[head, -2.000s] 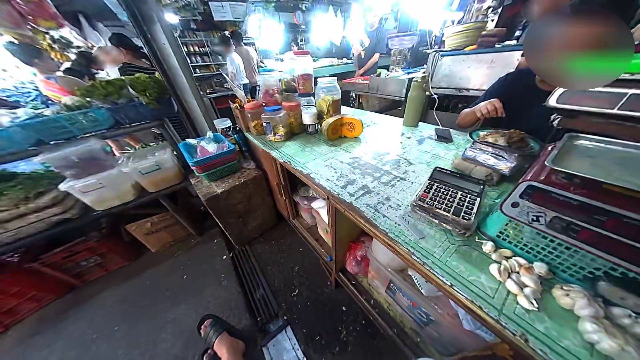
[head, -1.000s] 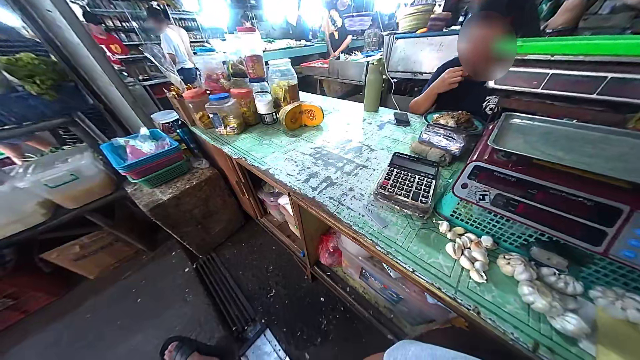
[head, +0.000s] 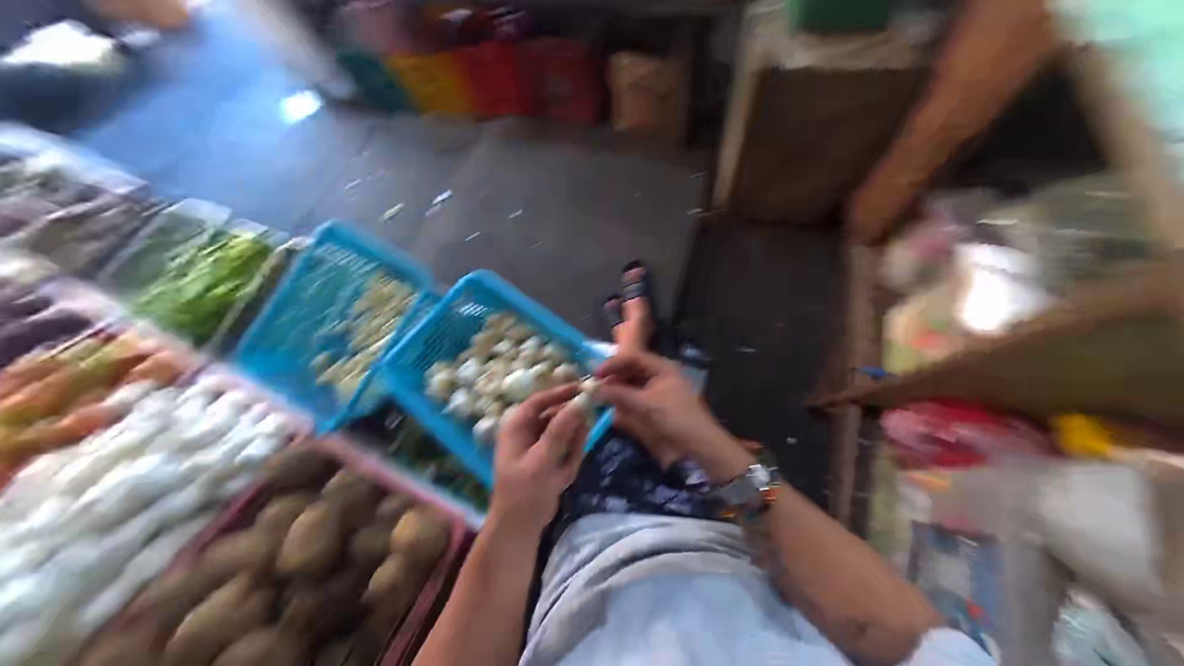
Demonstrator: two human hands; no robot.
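My left hand (head: 544, 444) and my right hand (head: 652, 393) meet over the near edge of a blue plastic basket. Between their fingertips is a small whitish garlic piece (head: 586, 392), blurred; both hands touch it. The blue basket (head: 490, 282) holds many whitish garlic bulbs or cloves (head: 504, 370). A second blue basket (head: 277, 319) adjoins it on the left, with paler, smaller pieces (head: 370, 324), probably cloves, along its right side. A watch is on my right wrist.
Brown potatoes or similar roots (head: 314, 541) fill a crate at lower left, beside white-wrapped produce (head: 120, 490), carrots (head: 55, 398) and leafy greens (head: 208, 282). A wooden counter with shelves (head: 1008, 356) holding bags stands on the right. Crates stand farther back.
The view has swung down and to the left, from the green counter to the baskets. Both my hands are now in view, with a small garlic piece between them.
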